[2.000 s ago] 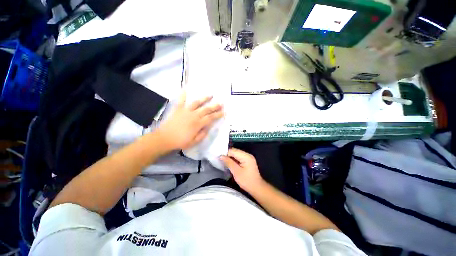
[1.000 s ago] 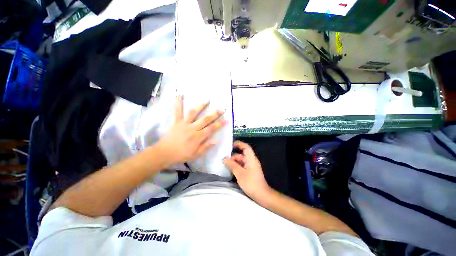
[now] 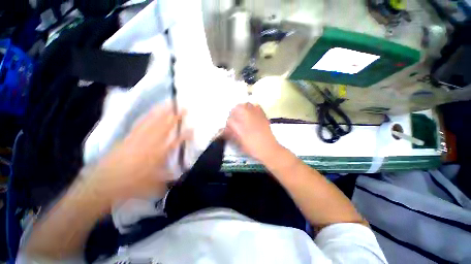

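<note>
A white garment panel (image 3: pixel 199 87) with a thin black line lies left of and under the sewing machine head (image 3: pixel 242 46). My left hand (image 3: pixel 152 149) is blurred and lies on the pale cloth; its grip cannot be told. My right hand (image 3: pixel 247 126) is closed at the panel's right edge, just below the presser foot (image 3: pixel 250 75), pinching the cloth. A black piece (image 3: pixel 206 165) hangs below my right hand toward my lap. A black strip (image 3: pixel 111 67) and dark cloth (image 3: pixel 57 124) lie to the left.
Black-handled scissors (image 3: pixel 333 121) lie on the machine bed. A white tape roll (image 3: pixel 396 131) stands at the table's right end, its tail over the green edge. A striped grey bundle (image 3: pixel 413 211) lies at lower right. A blue crate (image 3: pixel 13 77) is at far left.
My right hand has moved up from the lap edge to near the presser foot. The white panel has shifted and black cloth now shows below it. The camera view has tilted.
</note>
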